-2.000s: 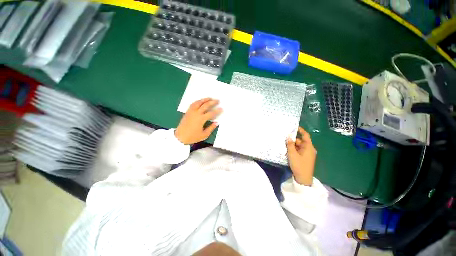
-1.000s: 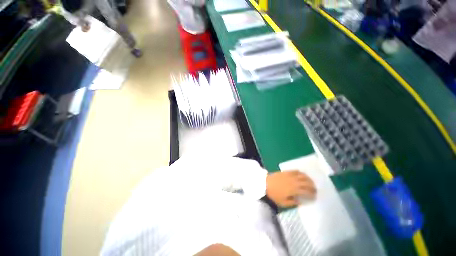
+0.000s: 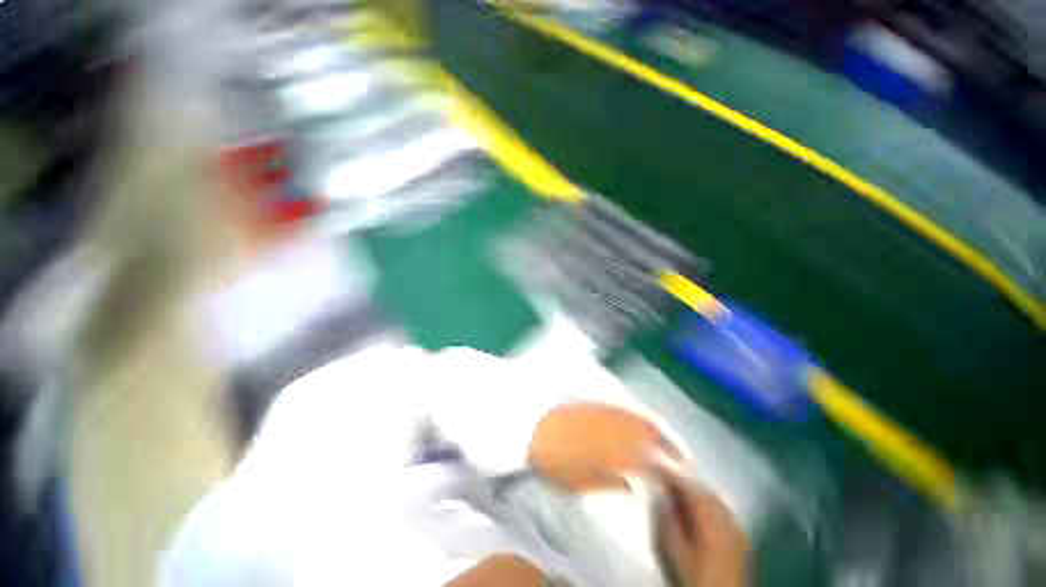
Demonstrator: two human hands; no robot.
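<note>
The view is strongly blurred. My left hand (image 3: 596, 445) is over the white sheet and bubble wrap at the lower middle. My right hand (image 3: 709, 537) is at the lower edge, just right of it; their fingers come close together or touch. Something dark shows between the hands, too blurred to name. Whether either hand holds anything cannot be told. A part of the white sheet (image 3: 562, 350) shows above my left hand. The bubble wrap (image 3: 717, 447) shows as a pale grey area to the right.
The grey blister tray (image 3: 602, 269) lies beyond my hands, with the blue parts bin (image 3: 746, 361) right of it. Pale packages (image 3: 390, 161) lie farther up the green bench (image 3: 447, 281). A red container (image 3: 264, 178) stands at the left, beside the pale floor.
The view has turned back toward the right and blurred. My right hand has come into view beside my left. The upright white pieces at the left no longer show clearly.
</note>
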